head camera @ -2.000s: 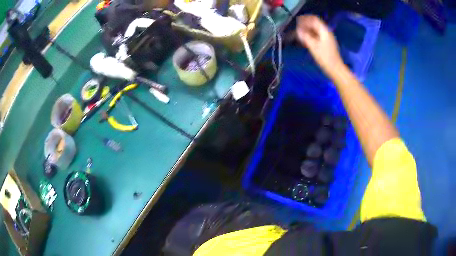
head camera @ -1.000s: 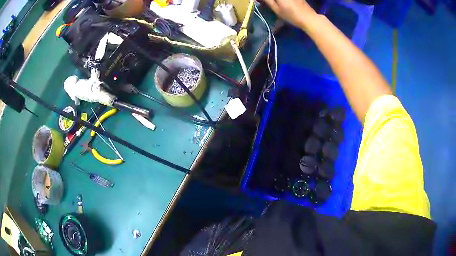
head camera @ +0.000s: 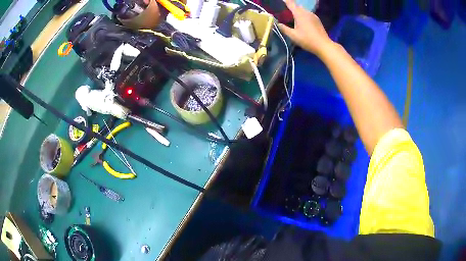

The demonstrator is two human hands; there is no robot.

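My right hand [head camera: 305, 29] is at the top, past the bench edge. Its thumb and fingers are spread around a dark, red-marked object [head camera: 278, 11], cut off by the frame; whether it is gripped cannot be told. My left hand is not in view. A round black speaker driver with a green rim [head camera: 80, 243] lies on the green bench [head camera: 148, 214] at bottom left. A blue bin [head camera: 260, 196] below the bench holds several round dark speaker parts [head camera: 327, 164].
Yellow-handled pliers [head camera: 118, 172], a slim screwdriver [head camera: 110, 192] and small tubs [head camera: 57, 155] are at left. A wide tub of screws [head camera: 196, 97], a black box with a red light [head camera: 137, 81] and a carton of white parts [head camera: 219, 43] stand behind. A black strap crosses the view.
My right hand has moved left to the dark, red-marked object, from above the blue bin's far end. The view has shifted, showing more of the bench's far end.
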